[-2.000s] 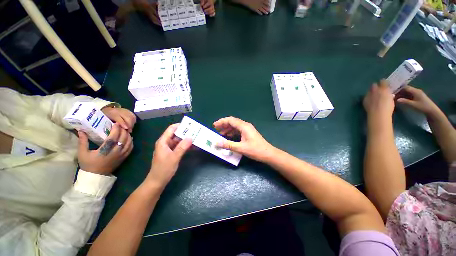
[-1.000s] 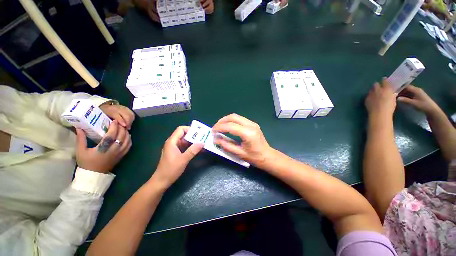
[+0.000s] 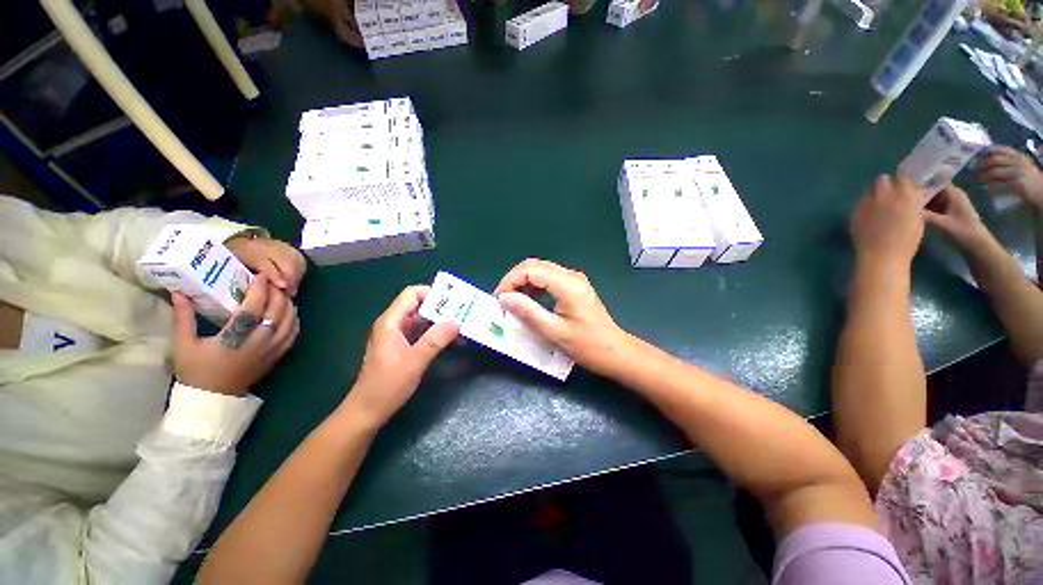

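Note:
A slim white carton [image 3: 494,328] with dark and blue print and a small green mark is held tilted over the table in front of me. My left hand [image 3: 403,345] grips its upper left end, thumb on the printed face. My right hand [image 3: 563,311] holds its upper edge toward the right end, with the thumb on the face. A row of three white cartons [image 3: 675,217] lies right of centre, the rightmost slightly angled. A layered stack of the same cartons [image 3: 357,166] stands left of centre. The carton's underside is hidden.
A person at left holds a white carton [image 3: 197,270]; a person at right holds another [image 3: 942,154]. More cartons [image 3: 412,27] and a single carton [image 3: 536,24] lie across the dark green table [image 3: 538,137]. Cream bars [image 3: 137,103] slant at upper left; a pale tube [image 3: 917,48] slants at upper right.
The carton in my hands shows a more heavily printed face than at first. My right fingers have shifted off its face since a second ago. Across the table, a single carton now lies let go.

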